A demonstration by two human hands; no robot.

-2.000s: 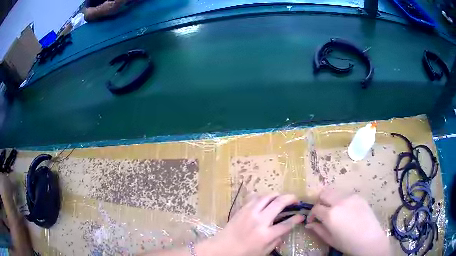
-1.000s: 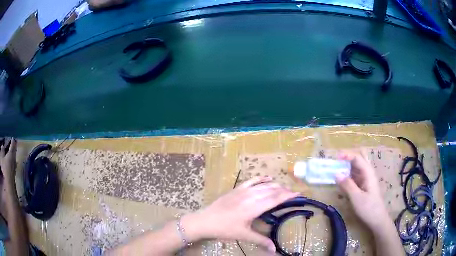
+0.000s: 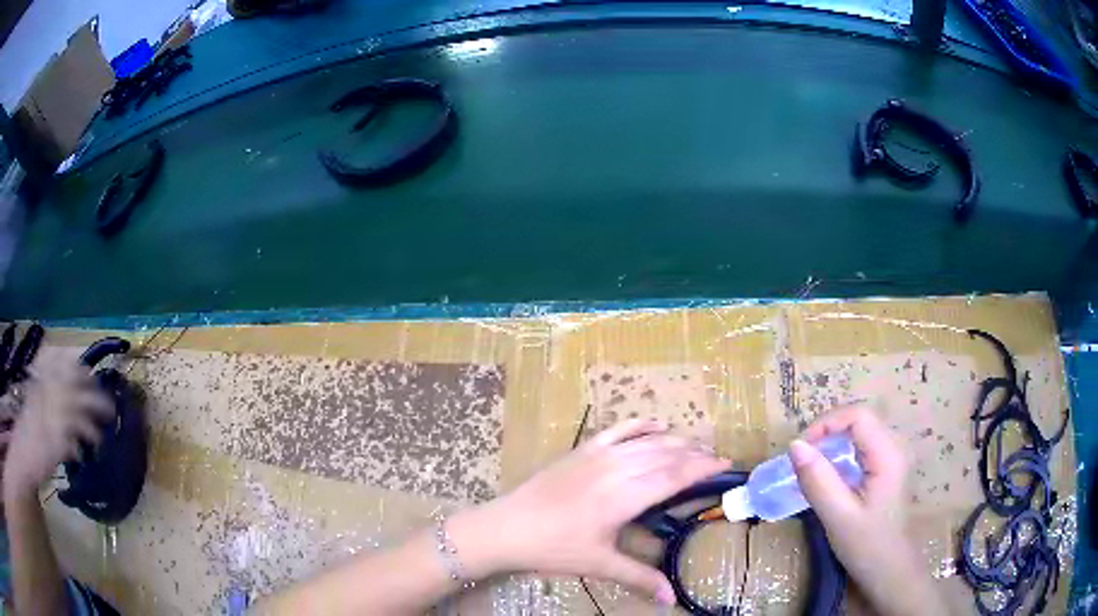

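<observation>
A black padded C-shaped headband [image 3: 822, 566] lies on the cardboard mat, with a thinner curved strip [image 3: 677, 566] inside it. My left hand [image 3: 608, 511] holds the headband's left end, its fingers over the top and the thumb below. My right hand [image 3: 861, 487] grips the translucent white glue bottle [image 3: 783, 486], which is tilted with its orange nozzle [image 3: 712, 514] at the inner strip near my left fingers. Whether the nozzle touches the strip cannot be told. A thin dark wire crosses the inside of the band.
Loose curved strips [image 3: 1011, 529] lie tangled at the mat's right side. Stacked headbands [image 3: 118, 463] stand at the left, with another person's blurred hand [image 3: 54, 415] by them. Beyond the cardboard mat [image 3: 542, 409], the green conveyor [image 3: 578, 217] carries several spaced bands.
The bottle went from standing on the mat into my right hand and now points into the band. The headband was laid down flat. Bands on the conveyor moved right. The other person's hand reached the stack.
</observation>
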